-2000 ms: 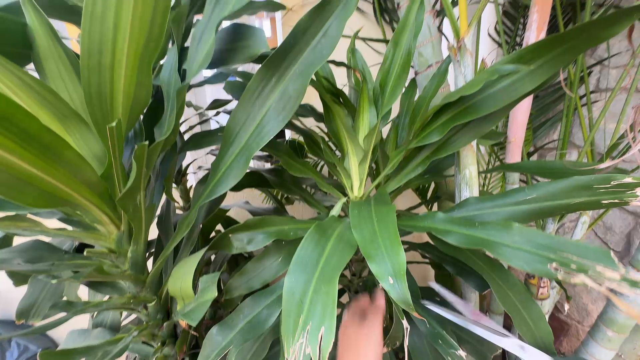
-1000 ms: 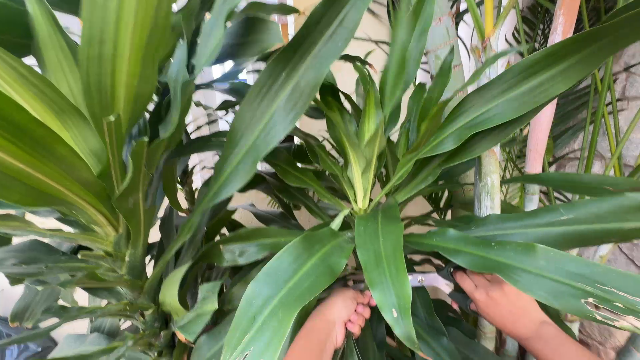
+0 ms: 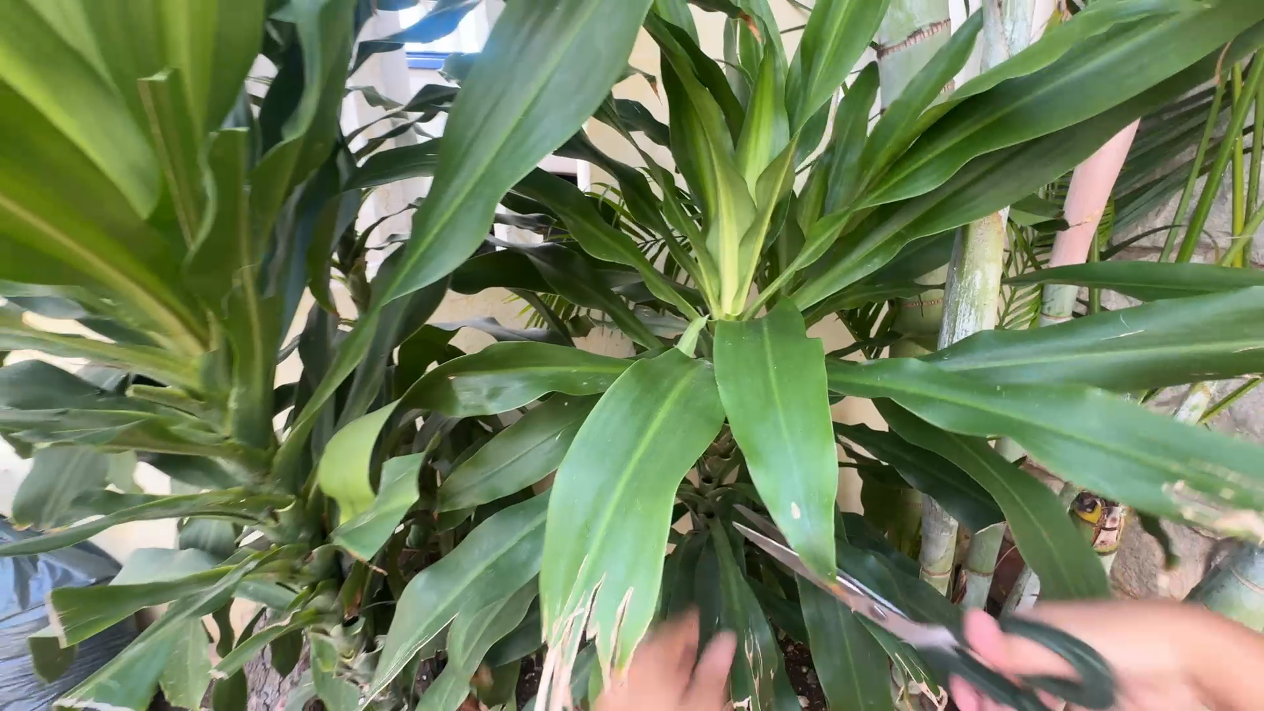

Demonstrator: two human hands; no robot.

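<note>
My right hand (image 3: 1106,647) grips the dark handles of a pair of scissors (image 3: 889,617) at the lower right. Their metal blades are parted and point up and left, partly behind a hanging green leaf (image 3: 775,425). My left hand (image 3: 671,671), blurred, is at the bottom edge beside the torn, dry tip of a broad leaf (image 3: 632,464); whether it touches that leaf is unclear. Both leaves belong to a large dracaena-like plant, whose pale green centre (image 3: 733,257) stands above my hands.
A second broad-leaved plant (image 3: 227,365) fills the left side. Pale ringed stems (image 3: 973,286) rise at the right before a stone wall (image 3: 1175,553). Long leaves reach across the space above my right hand. Something blue and shiny (image 3: 54,612) lies at the lower left.
My left hand has moved lower, from among the leaves to the bottom edge. My right hand is also lower, and the scissor blades now show parted.
</note>
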